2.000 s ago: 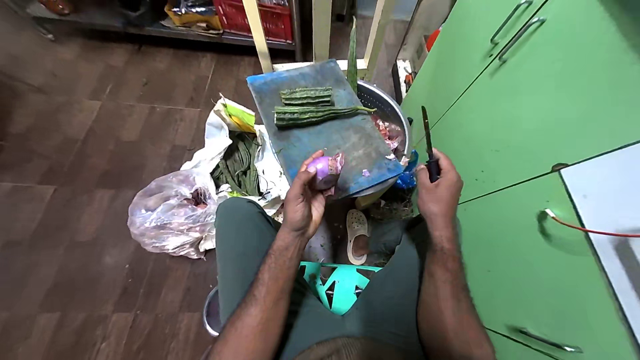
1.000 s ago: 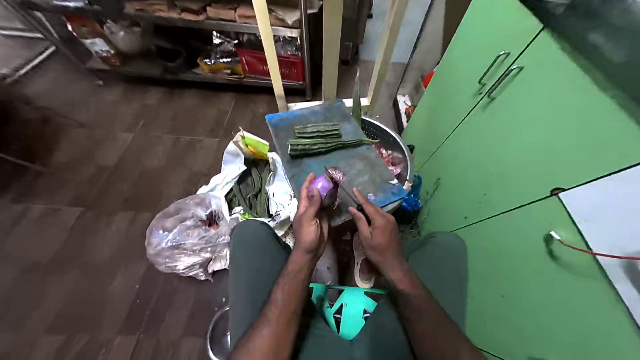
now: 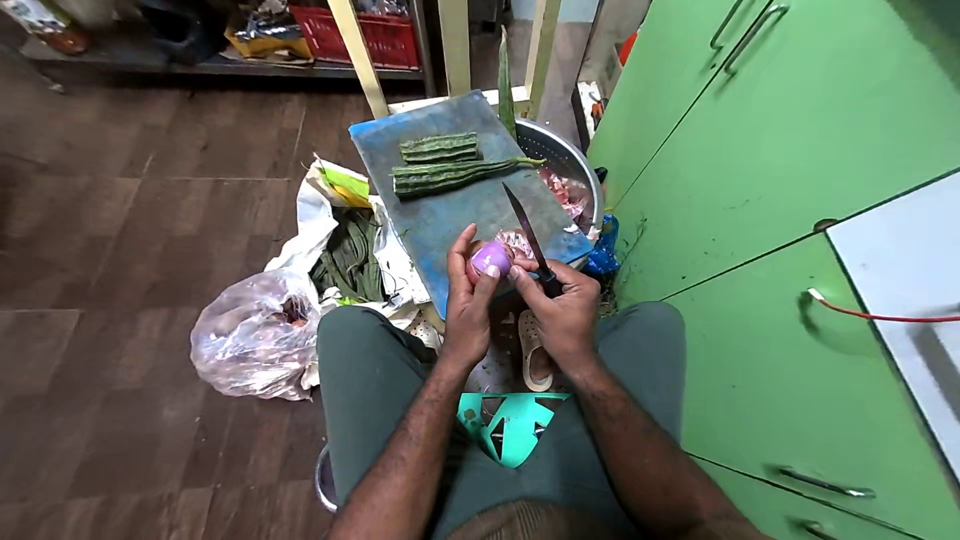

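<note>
My left hand (image 3: 471, 300) holds a purple-skinned onion (image 3: 492, 259) over the near edge of a worn blue cutting board (image 3: 442, 225). In my right hand (image 3: 562, 307) is a knife (image 3: 525, 225) with a black handle, its blade pointing up and away over the board; the thumb and a fingertip of that hand touch the onion's right side. Pinkish peel (image 3: 516, 241) shows just behind the onion. Farther up the board lie cut ridged green gourd pieces (image 3: 439, 148) and a longer ridged gourd piece with its stem (image 3: 450, 176).
A perforated metal colander (image 3: 592, 169) with peelings stands under the board's right side. To the left are a clear plastic bag (image 3: 255, 337) and a white sack (image 3: 311, 217) holding long green vegetables (image 3: 349, 259). Green cabinets (image 3: 750, 150) rise close on the right; a slipper (image 3: 534, 352) lies below.
Two seconds ago my right hand held the knife apart, to the right of the board; now it is at the onion. Since one second ago, the blade has swung to point away from me.
</note>
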